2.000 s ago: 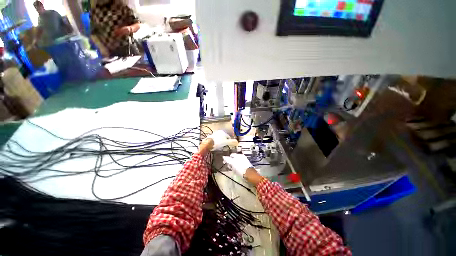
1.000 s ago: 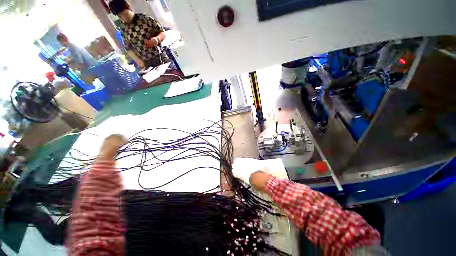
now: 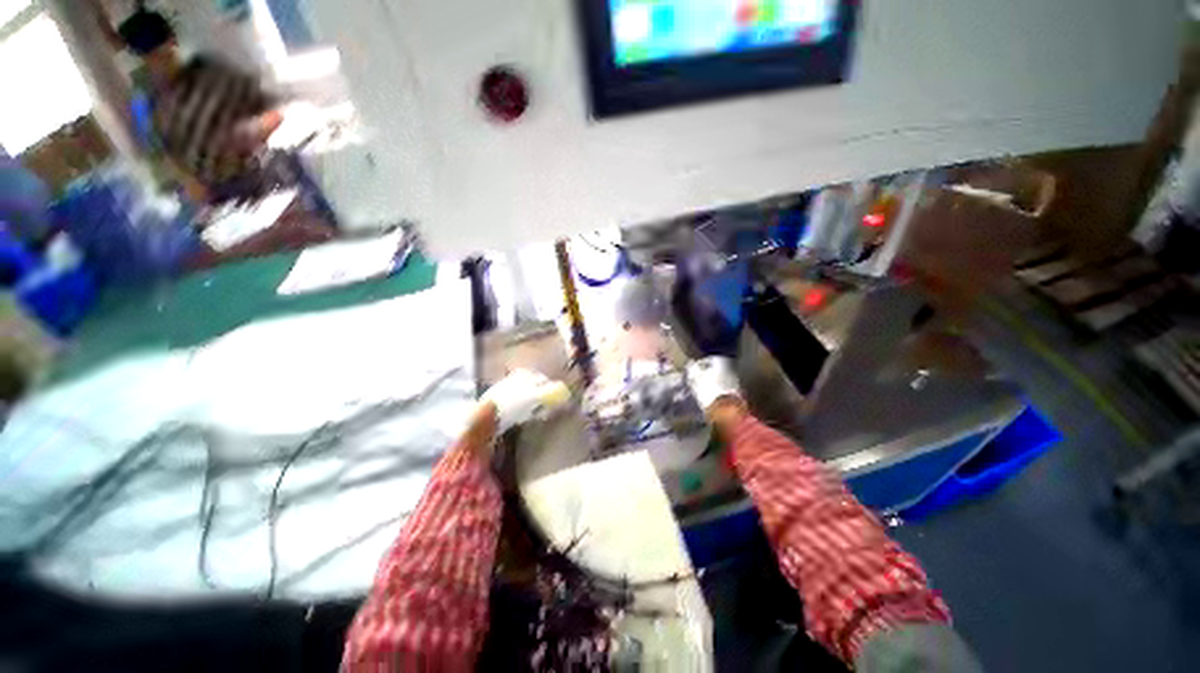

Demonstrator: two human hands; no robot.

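Note:
My left hand (image 3: 524, 396), in a white glove, is at the left of the metal fixture (image 3: 645, 405), over the top of the cream board (image 3: 605, 513). The image is blurred, so I cannot tell whether it holds a cable. My right hand (image 3: 715, 381), also gloved, is at the right side of the fixture; its fingers are blurred. Black cables (image 3: 276, 500) lie blurred across the white sheet (image 3: 329, 375). A cluster of cable ends (image 3: 573, 605) with small pale tips lies at the lower end of the board.
A white machine cover (image 3: 737, 158) with a screen (image 3: 724, 29) and dark red button (image 3: 503, 93) hangs above my hands. A yellow-and-black strip (image 3: 570, 296) stands behind the fixture. Sloped metal (image 3: 882, 355) and a blue tray (image 3: 987, 460) are right. A person (image 3: 204, 112) is far left.
My left hand has moved from over the cables on the sheet to beside the fixture. My right hand has moved up from the board to the fixture's right side. The view has shifted.

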